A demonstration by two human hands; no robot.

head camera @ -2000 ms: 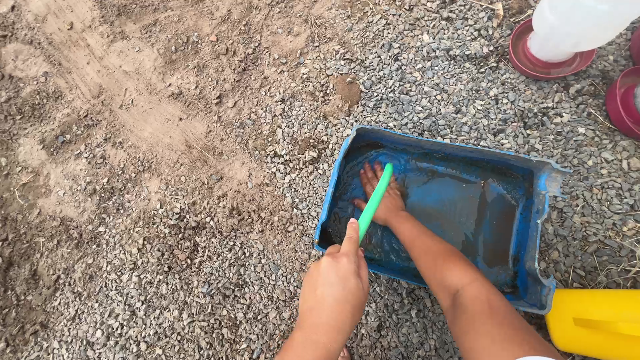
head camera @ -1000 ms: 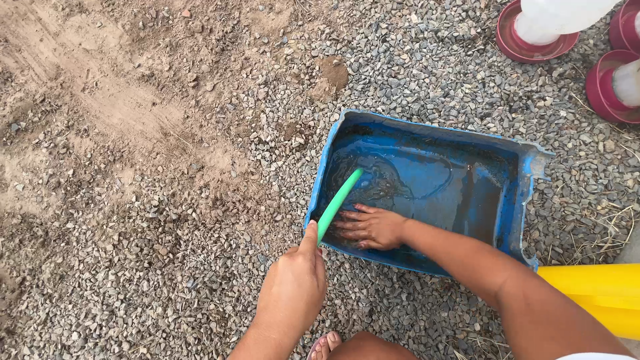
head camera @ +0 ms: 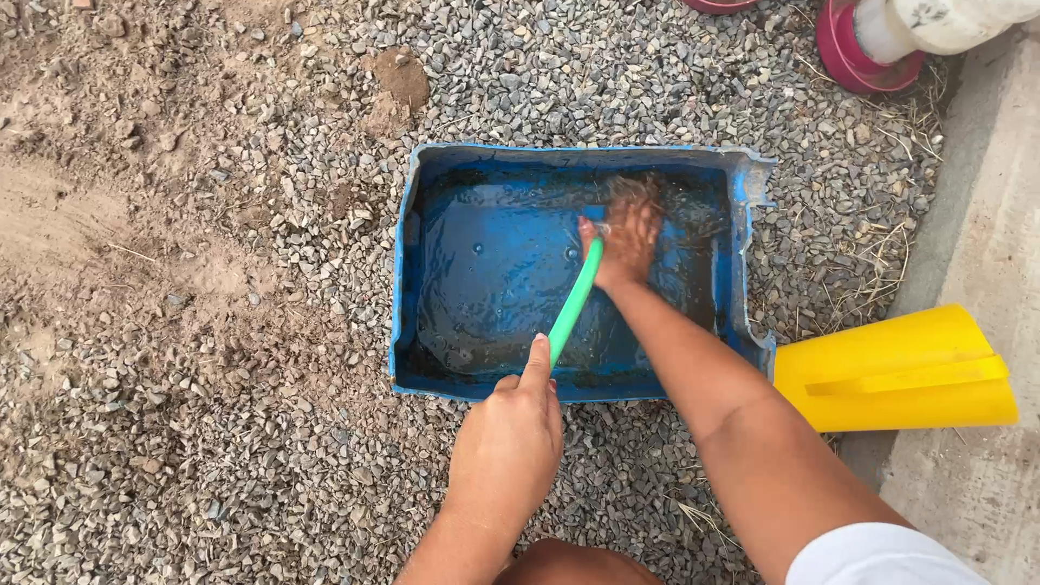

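Observation:
A green hose (head camera: 575,305) is held in my left hand (head camera: 510,435), which is closed around it at the near rim of a blue plastic tub (head camera: 396,284). Its tip points up and right, beside the thumb of my right hand (head camera: 627,231). That hand lies in the shallow murky water (head camera: 504,276) at the tub's right part, fingers spread, blurred and splashed by water. It holds nothing that I can see. The tub's right edge is jagged, and dark dirt lines its inner walls.
A yellow plastic jug (head camera: 894,374) lies on its side against the tub's lower right corner. Red-based white poultry drinkers (head camera: 869,49) stand at the upper right. A concrete ledge (head camera: 967,244) runs along the right; gravel (head camera: 325,455) and dirt surround the tub.
My right hand has moved from the left part of the tub to the right part. The hose tip, at the left part before, now points toward the tub's right part.

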